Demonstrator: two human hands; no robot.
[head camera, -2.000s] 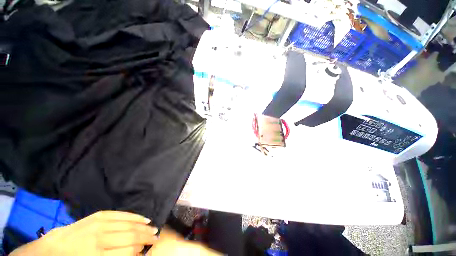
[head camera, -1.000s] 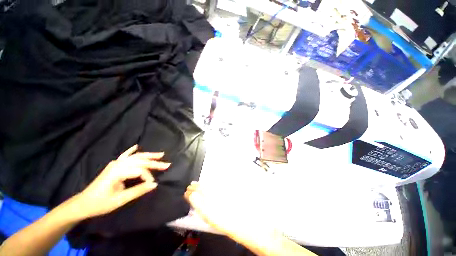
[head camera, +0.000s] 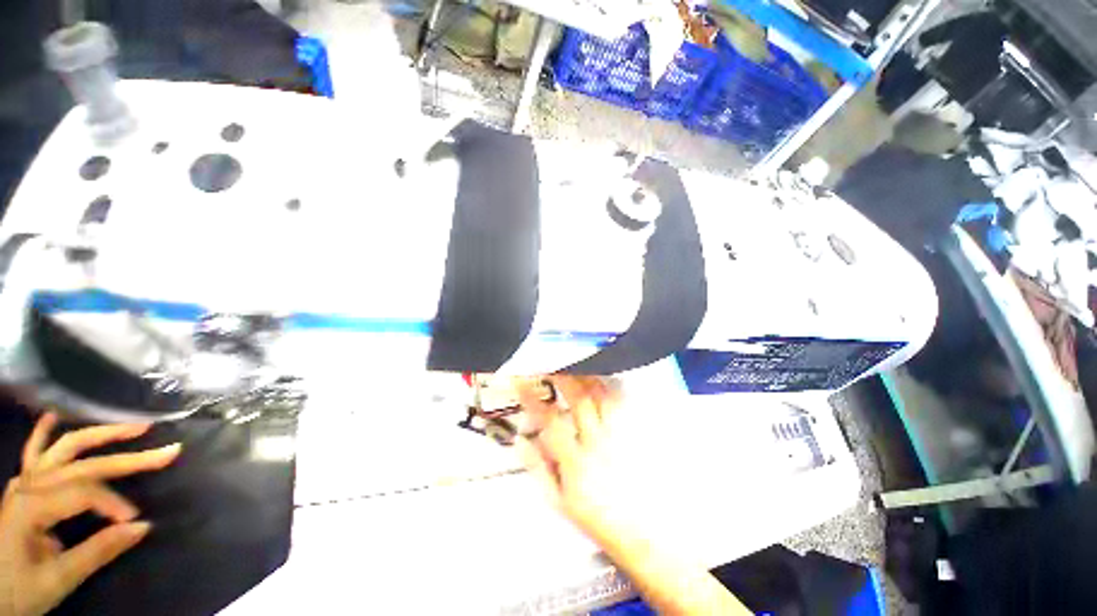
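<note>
The black garment (head camera: 223, 511) lies at the left end of the white sewing machine (head camera: 361, 241), its edge beneath the needle area. My left hand (head camera: 78, 505) is over the cloth at the lower left, fingers apart, cut off by the picture's left edge. My right hand (head camera: 571, 439) reaches under the machine arm. Its fingers are at the small brown item, which they partly cover. A small dark metal tool, perhaps thread snips (head camera: 491, 426), lies beside the fingertips. The hand is overexposed, and whether it grips anything cannot be told.
Two black bands (head camera: 491, 247) wrap the machine arm, with a round winder (head camera: 634, 205) between them. The control panel (head camera: 788, 365) is at the right end. Blue crates (head camera: 638, 70) stand behind. Another white table edge (head camera: 1023, 337) is at the far right.
The view has moved closer to the machine and leftward, so the head fills more of it. My right hand has moved from the garment's edge to the brown item under the arm.
</note>
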